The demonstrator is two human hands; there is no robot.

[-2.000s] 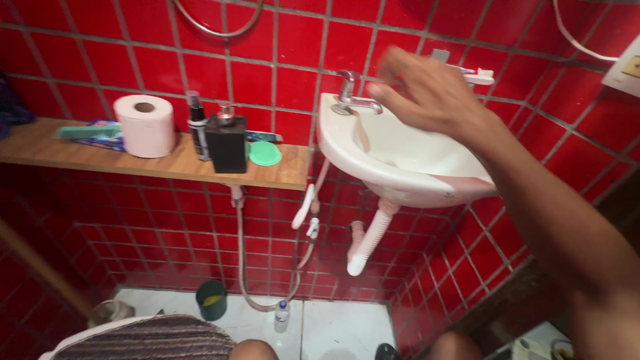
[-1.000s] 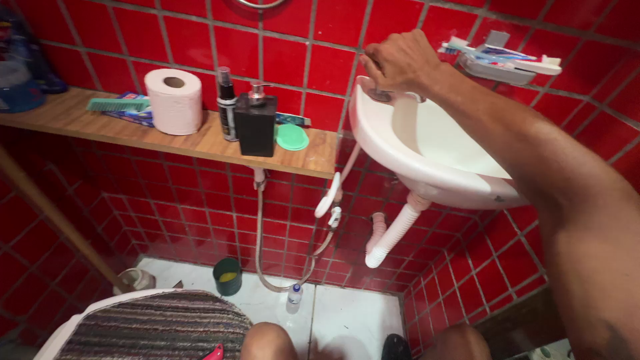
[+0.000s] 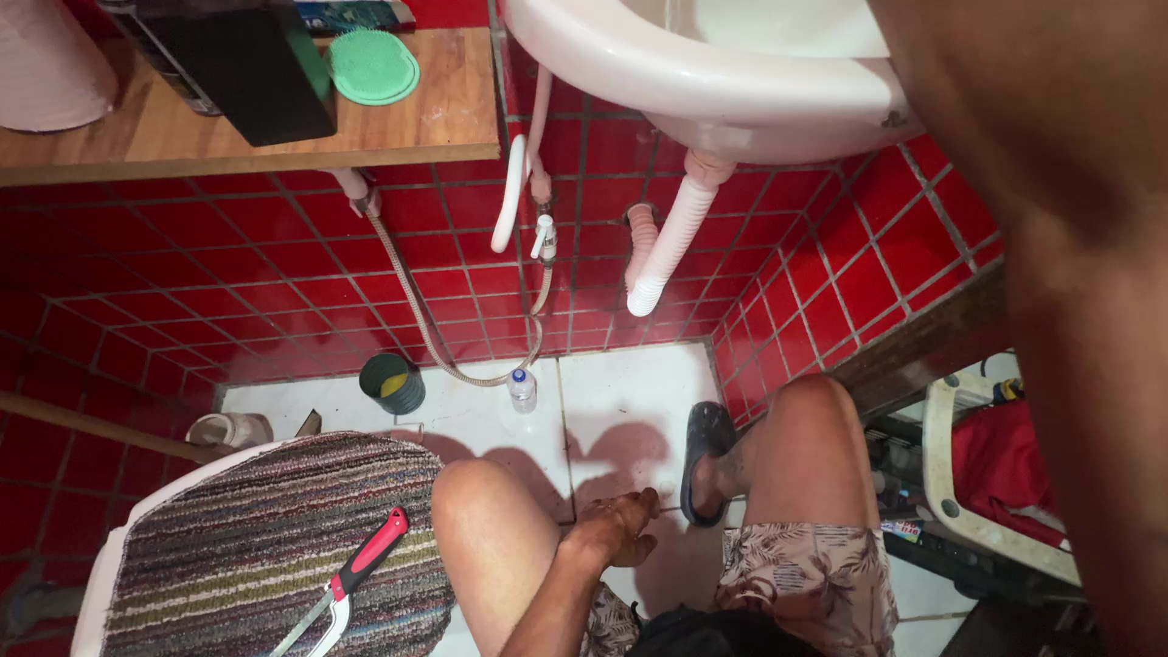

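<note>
My left hand [image 3: 620,527] hangs between my knees above the white floor tiles, with nothing seen in it; its fingers are loosely together. Of my right side only the blurred arm shows at the right edge, beside the sink; the hand is out of frame. A thin stream of water falls into the white sink [image 3: 730,109]. Below it hangs a corrugated white drain pipe [image 3: 673,239], bent beside a pinkish pipe end in the wall. A small saw [image 3: 370,552] with a red and black handle lies on the striped mat [image 3: 228,538] at my left.
A wooden shelf [image 3: 447,119] holds a black dispenser bottle [image 3: 265,78], a toilet roll [image 3: 46,68] and a green scrubber [image 3: 374,66]. On the floor stand a dark green pot [image 3: 392,383] and a small plastic bottle [image 3: 522,391]. A flexible hose [image 3: 411,301] loops down the wall.
The view has tilted down. My right hand, at the tap a second ago, has left the frame. My left hand has come into view, and water now runs into the sink.
</note>
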